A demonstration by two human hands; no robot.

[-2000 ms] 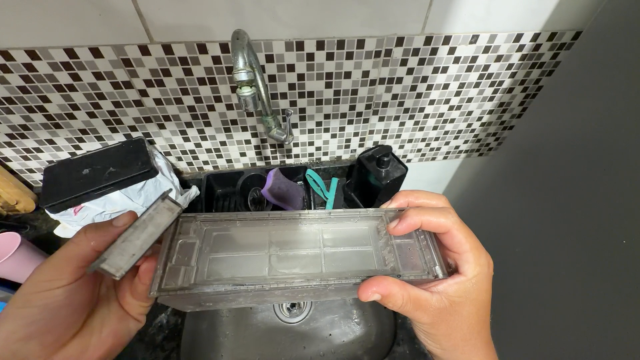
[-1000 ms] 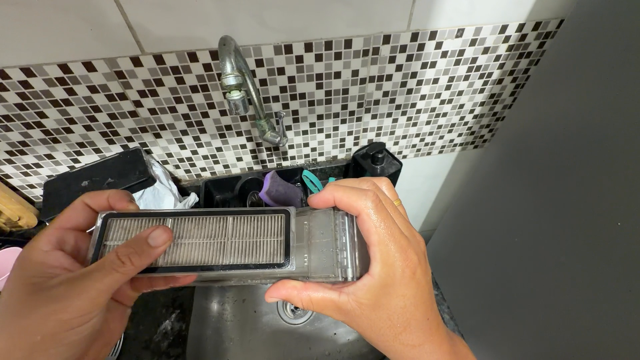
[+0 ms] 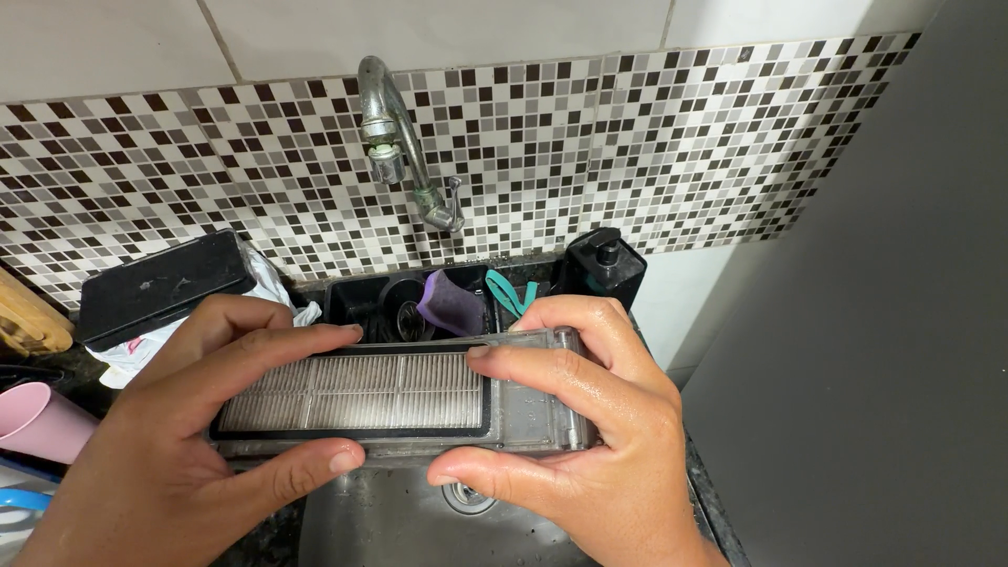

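A clear, smoky plastic dustbin box [image 3: 531, 405] is held level above the sink between both hands. A pleated filter [image 3: 354, 394] with a black rim lies in its upper face, toward the left. My left hand [image 3: 213, 417] grips the box's left end, fingers along the far edge and thumb at the near edge. My right hand [image 3: 598, 417] holds the right end, its index fingertip on the filter's upper right corner and its thumb below the near edge. Water drops show on the plastic and on the right hand.
The steel sink [image 3: 378, 520] lies below, with a faucet [image 3: 409, 150] behind. Along the back stand a black caddy [image 3: 346, 307] with a purple sponge [image 3: 453, 303], a black soap dispenser [image 3: 606, 264] and a black case [image 3: 165, 287]. A pink cup [image 3: 43, 421] is at left.
Two seconds ago the left hand held a separate rectangular piece beside the box; from one second ago the filter shows in the box's face. The right index finger has since moved onto the filter's corner.
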